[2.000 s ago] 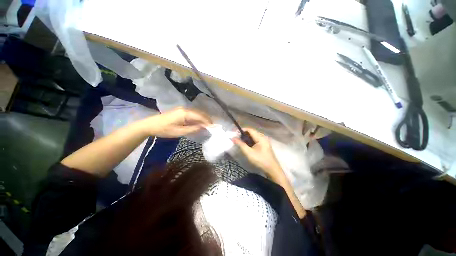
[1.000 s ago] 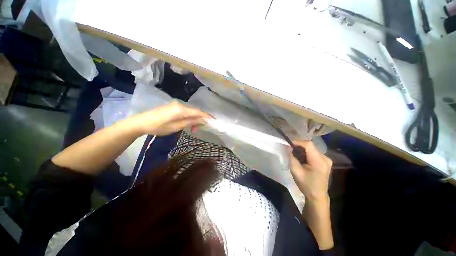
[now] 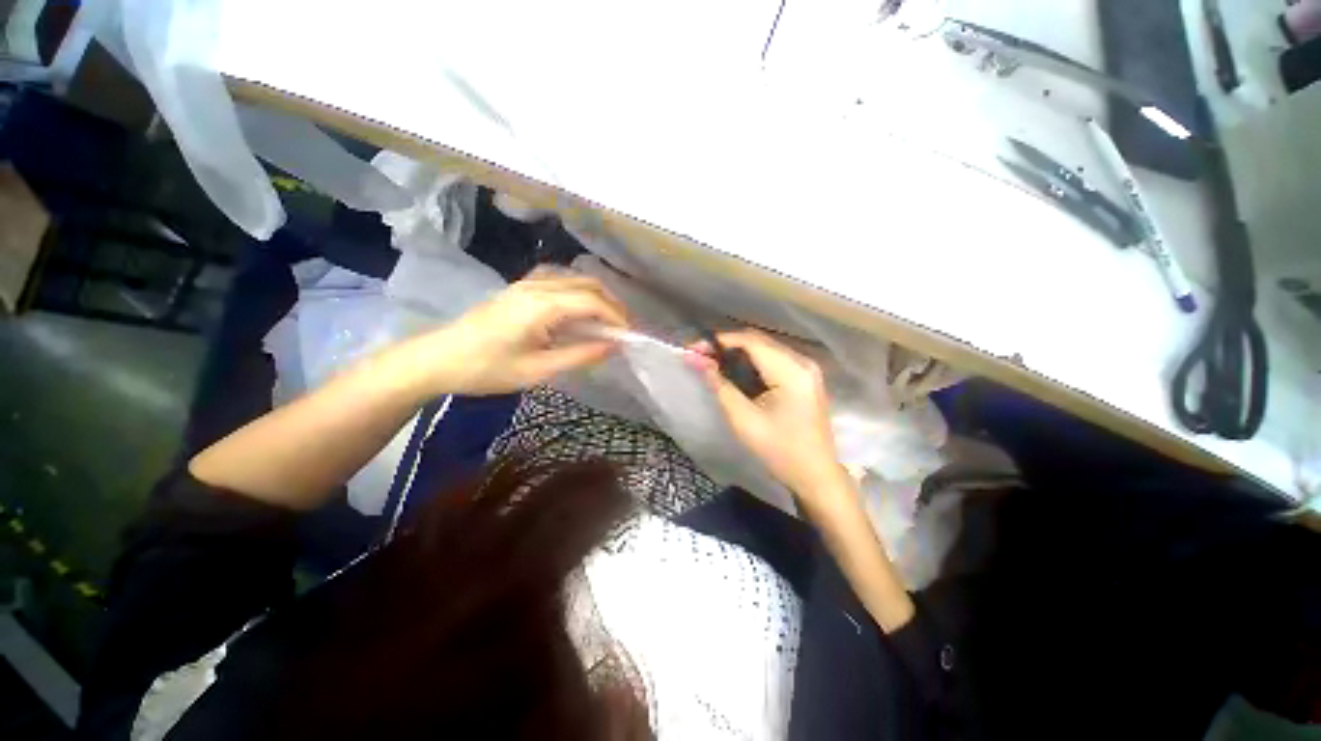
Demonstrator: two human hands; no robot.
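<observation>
Sheer white fabric [image 3: 674, 398] hangs between my hands over the lap, below the table edge. My left hand [image 3: 543, 336] pinches one end of a narrow white folded edge. My right hand [image 3: 775, 410] pinches the same edge a short way to the right. The black handle of a screwdriver [image 3: 736, 365] is also in my right hand; its shaft is blurred and mostly cannot be made out.
The white table [image 3: 609, 102] has a wood-coloured front edge. At its right lie large black-handled shears [image 3: 1220, 369], thread snips [image 3: 1072, 191], a white pen [image 3: 1142, 217] and a flat black object [image 3: 1152, 87]. More white fabric [image 3: 217, 138] hangs over the table's left end.
My hands spread apart along the fabric edge a second ago, and my right hand has since come back left, close to my left hand. The screwdriver moved with it.
</observation>
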